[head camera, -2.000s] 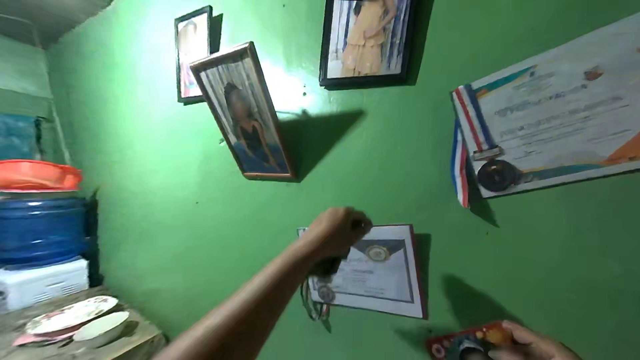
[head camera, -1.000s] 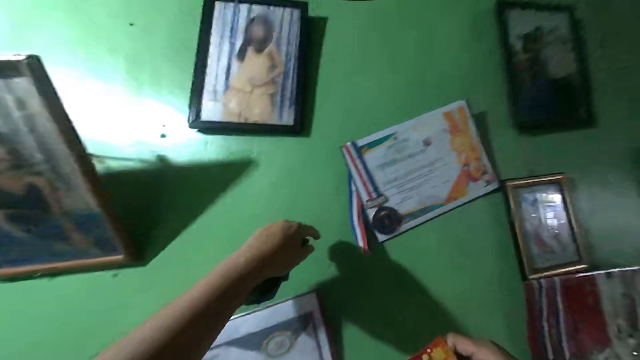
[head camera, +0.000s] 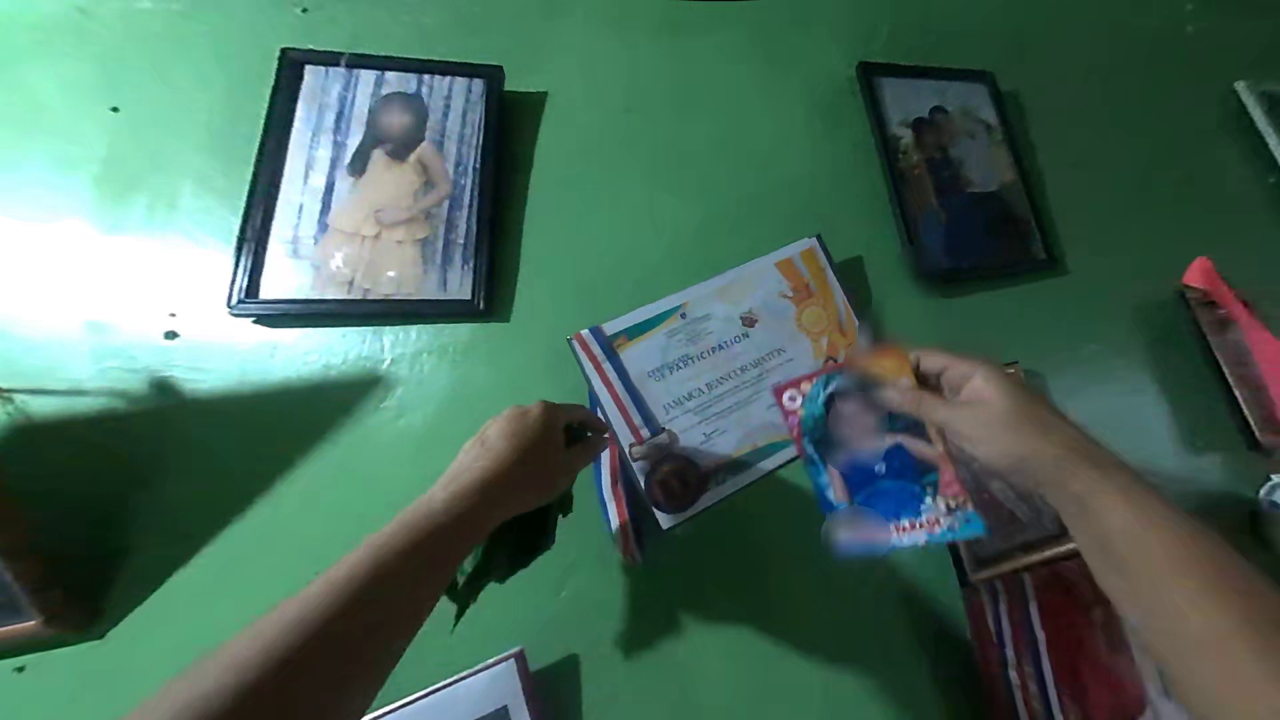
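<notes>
My left hand (head camera: 535, 455) is closed on a dark cloth (head camera: 515, 545), which hangs below it, just left of a striped medal ribbon (head camera: 615, 400). Whether its fingers touch the ribbon, I cannot tell. The ribbon and its dark round medal (head camera: 675, 483) lie over the left part of a certificate (head camera: 730, 370) on the green wall. My right hand (head camera: 975, 410) grips a colourful photo card (head camera: 880, 465) by its upper right edge. That card overlaps the certificate's lower right corner and is partly blurred.
A black-framed photo (head camera: 375, 190) hangs at upper left, another framed photo (head camera: 955, 175) at upper right. Behind my right arm are a brown frame (head camera: 1020, 550) and a red striped cloth (head camera: 1060, 630). A second certificate's frame (head camera: 515, 680) shows at the bottom, a wooden frame's corner (head camera: 45, 635) at lower left.
The view has swung right and closer to the wall. My right hand has brought the photo card up from the lower edge to the certificate. My left hand is now beside the medal ribbon.
</notes>
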